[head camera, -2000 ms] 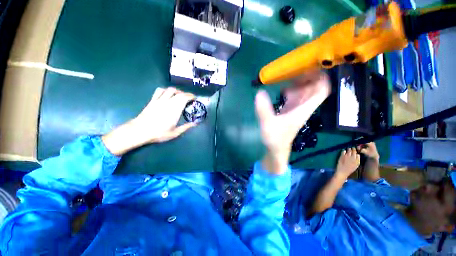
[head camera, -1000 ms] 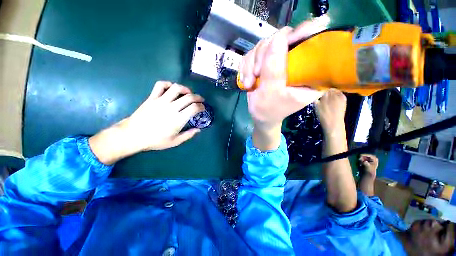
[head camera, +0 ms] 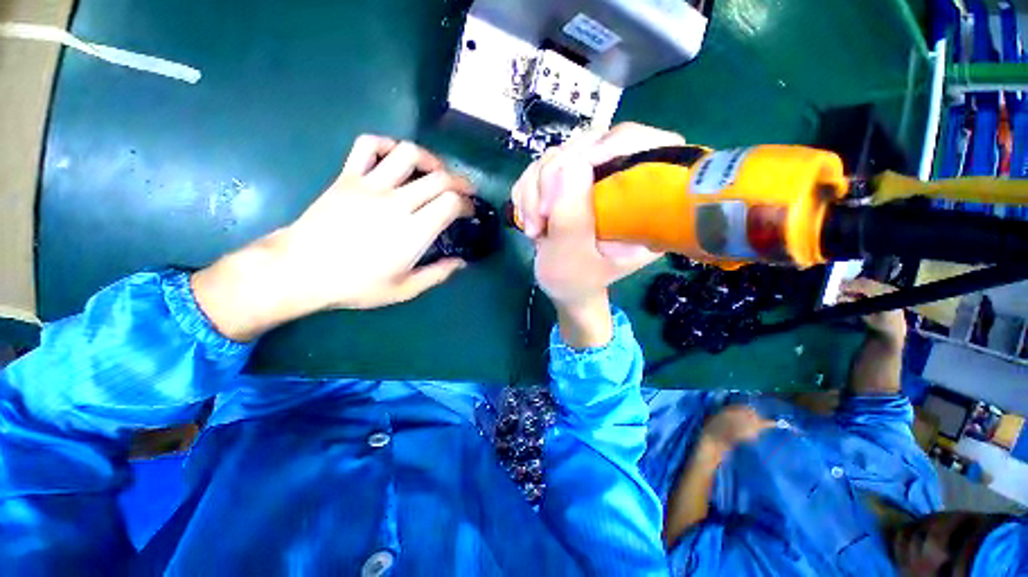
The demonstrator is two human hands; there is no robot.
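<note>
My left hand (head camera: 366,231) rests on the green bench with its fingers around a round black housing (head camera: 466,233). My right hand (head camera: 581,214) is closed around the front part of the orange-yellow electric screwdriver (head camera: 721,203). The screwdriver lies nearly level, its nose pointing left at the housing. The driver tip is small and dark beside the housing; I cannot tell if it touches. The pale grey screw feeder (head camera: 493,77) stands just beyond both hands, with small screws at its pick-up plate.
A pile of black parts (head camera: 721,304) lies right of my right hand. More black parts (head camera: 524,440) are at the bench edge by my body. A neighbouring worker (head camera: 789,462) in blue sits at the right. A black cord crosses there. A cardboard strip (head camera: 25,169) lies far left.
My right hand has closed on the screwdriver and brought its nose from the feeder down to beside the housing. My left hand stays around the housing. The neighbour's arm has left the pile.
</note>
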